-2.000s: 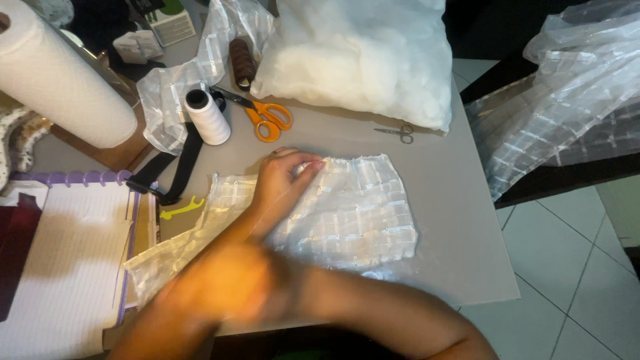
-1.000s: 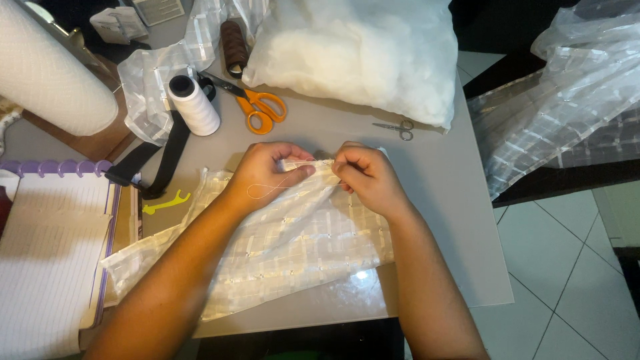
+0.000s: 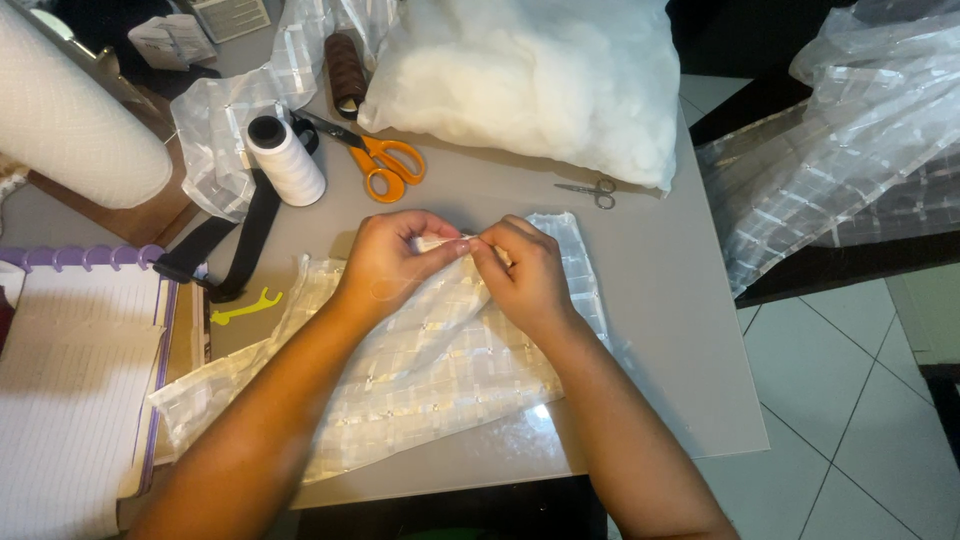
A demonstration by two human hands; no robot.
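Note:
A sheer white checked fabric [image 3: 420, 375] lies spread on the grey table under both forearms. My left hand [image 3: 397, 259] pinches its gathered upper edge between thumb and fingers. Touching it at the fingertips, my right hand [image 3: 525, 270] grips the same edge; whether a needle is between the fingers cannot be told. A fine pale thread loops over the back of my left hand. Beyond the hands lie orange-handled scissors [image 3: 386, 165] and small metal scissors [image 3: 596, 192]. A cone of white thread [image 3: 289, 165] rests beside the orange-handled pair.
A stuffed white cushion [image 3: 525, 82] lies at the back, beside a brown thread spool [image 3: 345, 75]. On the left are a paper towel roll [image 3: 75, 112], a black strap [image 3: 251, 240], a yellow-green plastic piece [image 3: 247, 306] and a ring-bound notebook [image 3: 75, 375]. More sheer fabric [image 3: 847, 142] hangs at right.
My right hand, blurred over the left forearm two seconds ago, has moved to the fabric's upper edge beside my left hand. Since one second ago both hands have kept hold there.

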